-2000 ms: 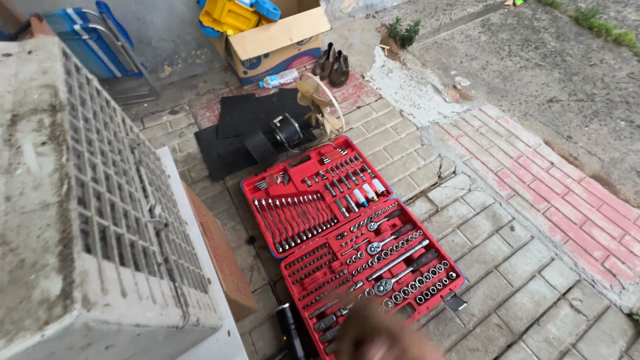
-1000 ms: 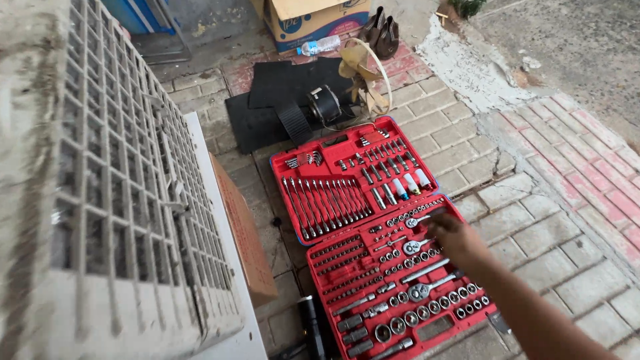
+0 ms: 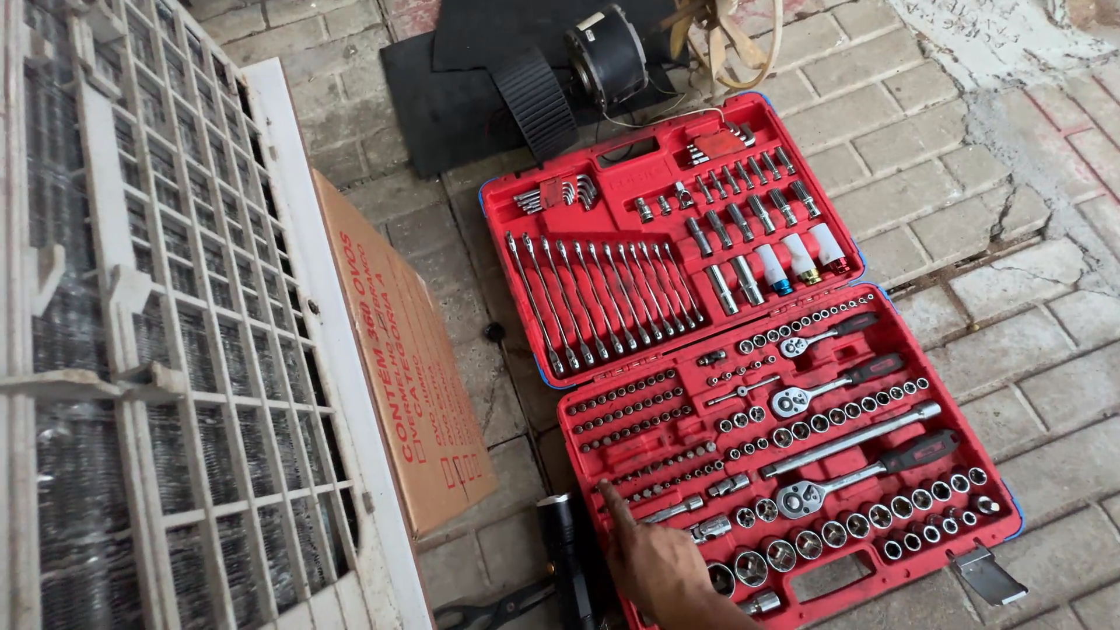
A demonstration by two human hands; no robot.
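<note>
My right hand (image 3: 656,560) reaches in from the bottom, index finger extended at the small bits (image 3: 652,490) along the left edge of the red tool case (image 3: 840,573). Nothing shows in it; its other fingers look curled and are partly hidden. The case lies open on the paving. Its near half bears sockets (image 3: 809,544), an extension bar (image 3: 853,440) and several ratchets, one a large ratchet (image 3: 801,500). The far half carries a row of combination wrenches (image 3: 604,302), hex keys (image 3: 582,191) and deep sockets (image 3: 761,214). My left hand is out of view.
At left stands a grey-white air conditioner unit with a grille (image 3: 201,289), a cardboard box (image 3: 420,385) beside it. A flashlight (image 3: 567,560) and pliers (image 3: 499,608) lie by the case. Beyond are an electric motor (image 3: 606,57), a black blower wheel (image 3: 535,101) and a fan blade (image 3: 717,44).
My right hand has moved from the ratchets on the right side of the case to the bits at its left edge. The view has moved closer to the case.
</note>
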